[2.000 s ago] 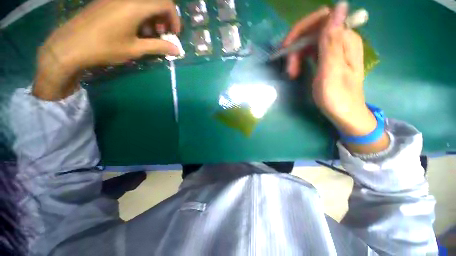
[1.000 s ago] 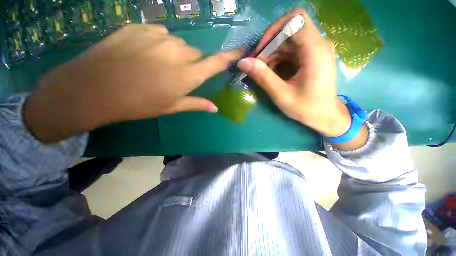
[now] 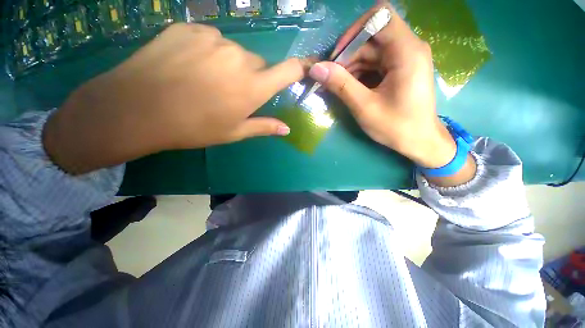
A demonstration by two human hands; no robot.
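Note:
My right hand (image 3: 391, 96), with a blue band at the wrist, holds metal tweezers (image 3: 354, 47) with a pale rear end. Their tips point down at the clear liner sheet (image 3: 312, 40), beside the small yellow-green film piece (image 3: 306, 132). My left hand (image 3: 167, 96) lies palm down over the mat, index finger reaching to the right fingertips, thumb over the left part of the small film. The left hand appears to hold nothing; its curled fingers are hidden. Glare hides what is at the tweezer tips.
A clear blister tray (image 3: 96, 32) with green-gold modules and silver-grey labelled modules lies at the back left. A larger yellow-green film sheet (image 3: 449, 41) lies beyond my right hand. The green mat's near edge runs in front of my smock.
My left hand came right from the tray and now meets my right hand; the white piece it pinched no longer shows. My right hand moved left, bringing the tweezer tips over the small film area.

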